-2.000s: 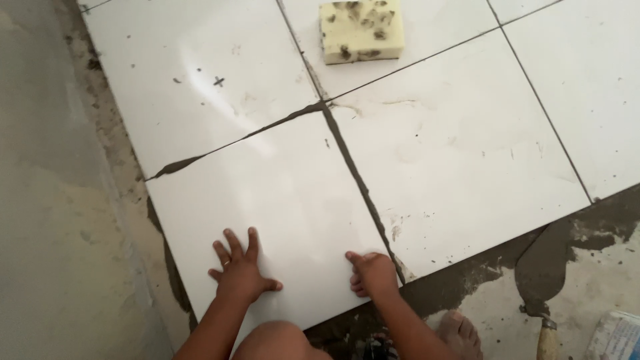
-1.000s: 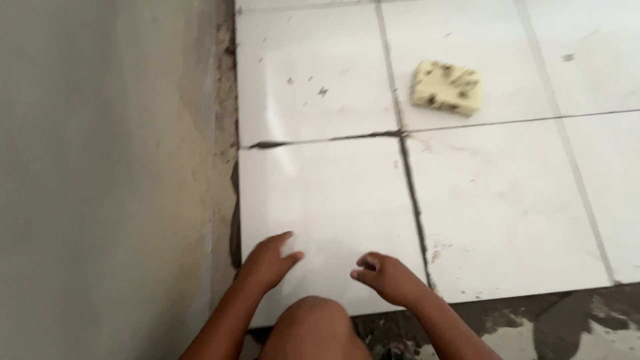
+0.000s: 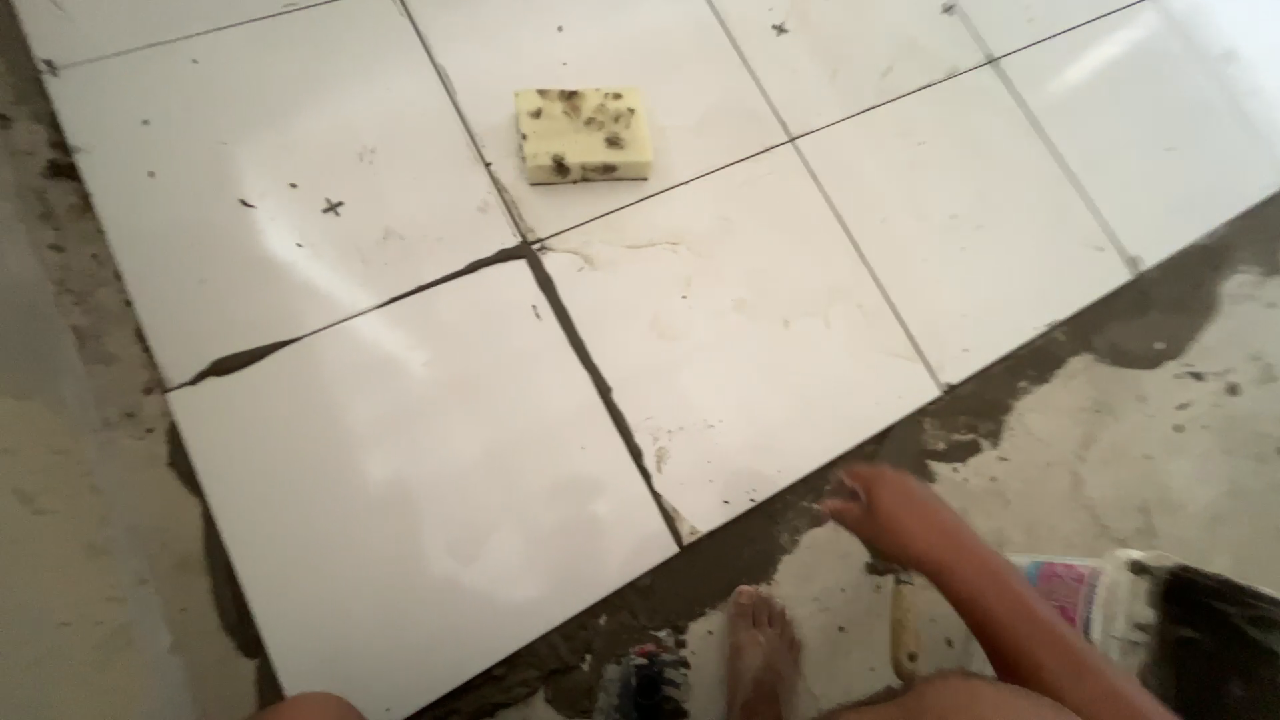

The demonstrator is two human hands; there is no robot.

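My right hand (image 3: 865,505) is over the grey mortar strip beside the tiles' near edge, its fingers curled; whether it holds anything is too blurred to tell. Just below it lies a tool's pale handle (image 3: 905,630), its far end hidden by the hand and arm. My left hand is outside the picture. The white corner floor tile (image 3: 430,480) lies at the lower left, with uneven, mortar-dark joints along its top and right sides. A yellow sponge (image 3: 585,135) with dark stains rests flat on a tile beyond.
A bucket (image 3: 1125,600) with dark contents stands at the lower right. My bare foot (image 3: 762,650) is on the floor below the tiles, beside a dark object (image 3: 645,680) I cannot make out. Wet mortar (image 3: 740,550) borders the tiles; a wall runs along the left.
Both hands were over the corner tile. The right has moved right, off the tile, and the left has gone out of view. The view has turned back to the right.
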